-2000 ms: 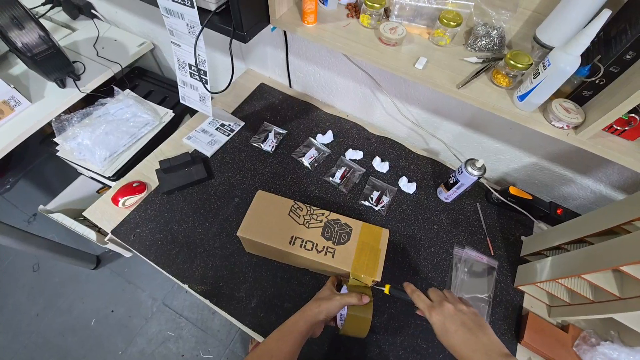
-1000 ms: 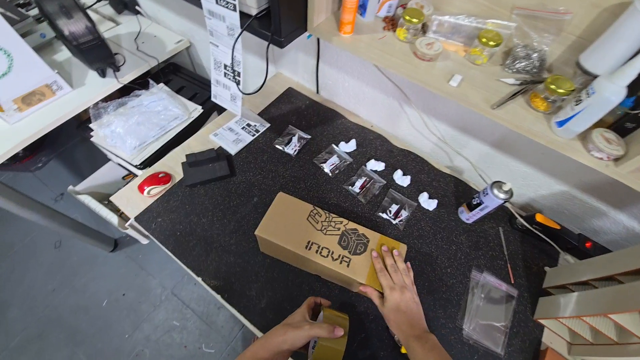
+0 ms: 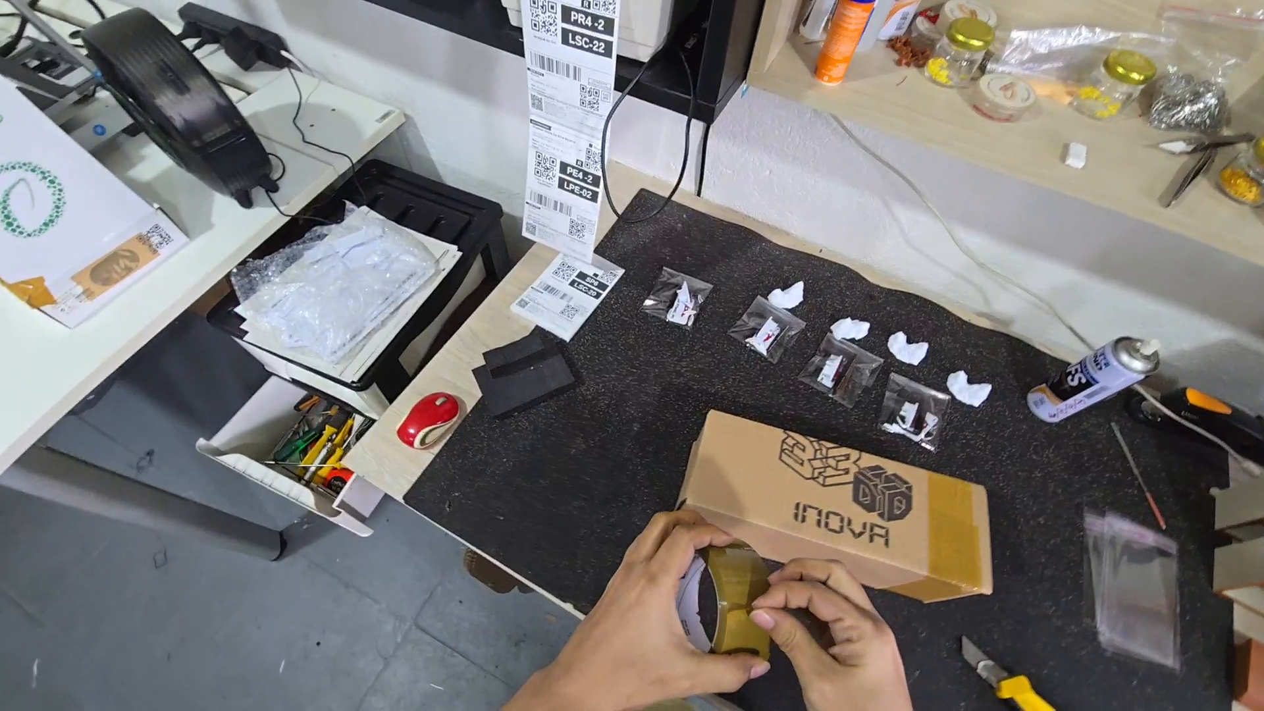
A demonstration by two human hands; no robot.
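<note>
My left hand (image 3: 647, 612) grips a roll of brown packing tape (image 3: 739, 602), its thumb below and its fingers over the top. At the roll's right side, my right hand (image 3: 825, 627) pinches at the tape surface with thumb and forefinger; whether a loose tape end is between them cannot be told. Just beyond the hands lies a closed cardboard box (image 3: 839, 504) with printed markings and brown tape over its right end. A utility knife (image 3: 1002, 676) with a yellow part and its blade showing lies on the black mat (image 3: 573, 474), right of my right hand.
Several small clear bags (image 3: 765, 329) and white pieces (image 3: 907, 348) lie behind the box. A spray can (image 3: 1091, 378) stands at the back right, near clear plastic sleeves (image 3: 1131, 588). At left are a red mouse (image 3: 430, 420), black foam pieces (image 3: 525, 373) and an open tool drawer (image 3: 286, 444).
My right hand held the knife by the tape two seconds ago, then pressed on the box's taped end. It is now at the tape roll, and the knife lies on the mat.
</note>
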